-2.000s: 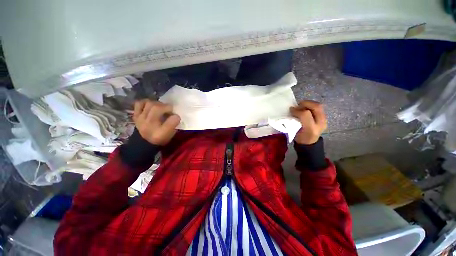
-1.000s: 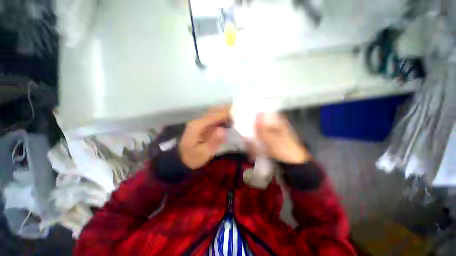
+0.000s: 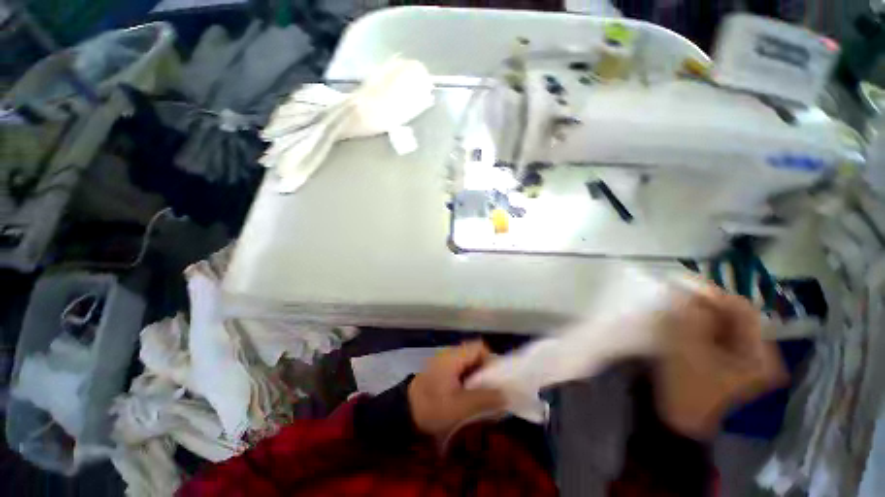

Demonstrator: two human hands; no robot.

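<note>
A white fabric band [image 3: 582, 342] is stretched slantwise between my two hands at the table's front edge, blurred by motion. My left hand [image 3: 454, 388] holds its lower left end. My right hand [image 3: 716, 354] is blurred and raised at its upper right end, with the band at its fingers. The white sewing machine [image 3: 679, 126] stands behind, with an orange-yellow block [image 3: 500, 220] beside the presser foot area. Nothing is seen under the needle, though that spot is bright and unclear.
A bundle of cream cut pieces [image 3: 349, 116] with a white tag lies on the table's back left. Cream stacks [image 3: 228, 364] hang low at left. Dark green scissor handles [image 3: 745, 270] lie at the right end. A grey-white cloth heap [image 3: 835, 320] hangs at right. A short black tool lies on the machine bed.
The view has tilted up to show the machine and tabletop. My hands have moved apart, the right one to the right and down, with the band stretched between them.
</note>
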